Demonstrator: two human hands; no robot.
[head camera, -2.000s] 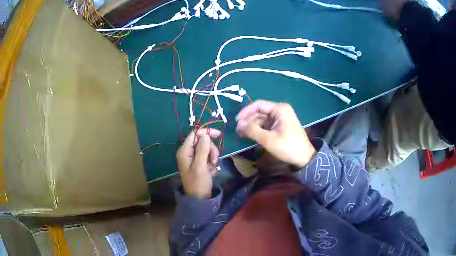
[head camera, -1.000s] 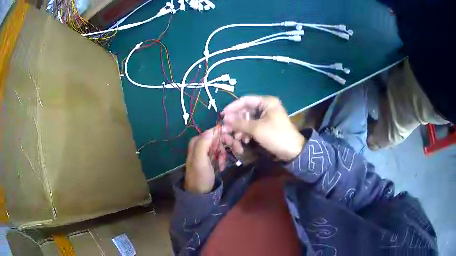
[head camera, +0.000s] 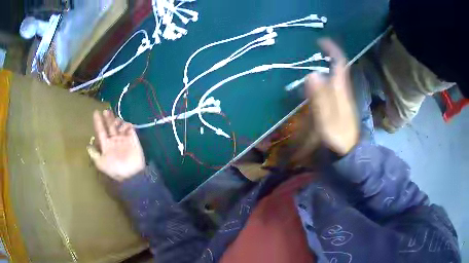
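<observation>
White Y-splitter cables (head camera: 226, 61) lie curved on the green bench, their forked tails towards the right. Thin reddish wires (head camera: 154, 97) loop among them near the bench edge. My left hand (head camera: 121, 149) is palm up with fingers apart over the carton's edge, with nothing seen in it. My right hand (head camera: 334, 102) is raised at the right by one cable's forked tails and is blurred. A short white piece (head camera: 298, 83) shows beside its thumb; whether the hand grips it is unclear.
A large brown carton (head camera: 56, 174) stands at the left. White connectors (head camera: 172, 20) are heaped at the far side. A shiny clear bag (head camera: 82, 36) is at the upper left. Another person's dark sleeve (head camera: 432, 41) is at the upper right, with a red stool (head camera: 452, 105) below.
My hands were together over the wires at the bench edge and have moved apart, left towards the carton, right towards the cable tails. The reddish wires are no longer between them. The view has shifted.
</observation>
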